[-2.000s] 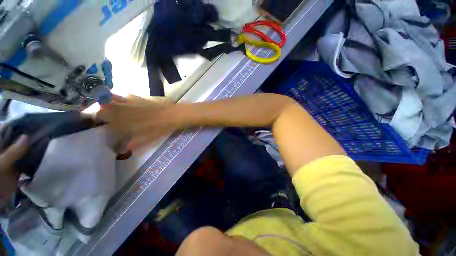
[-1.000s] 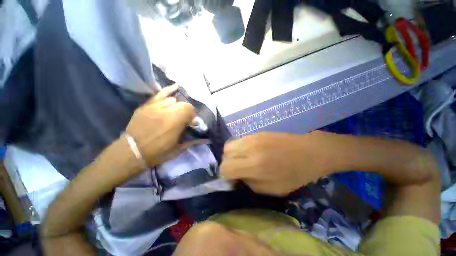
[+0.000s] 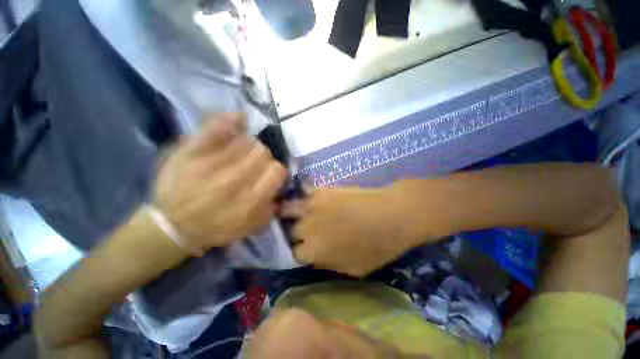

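Note:
The garment piece, dark grey with pale grey parts, lies over the left of the table and hangs down past its front edge. My left hand is closed on the garment near the table's front edge. My right hand pinches a dark part of the cloth just right of my left hand. A dark strip shows between the hands. Both hands are blurred, and the fingertips are partly hidden in the cloth. The bright machine area is above, partly out of the picture.
Loose black strips lie at the top of the table. Scissors with yellow and red handles are at the right end. A printed ruler runs along the front edge. A blue crate and cloth heaps are below.
My left hand has moved down and right, closer to my right hand. My right hand has moved slightly left. The garment between them is bunched closer together.

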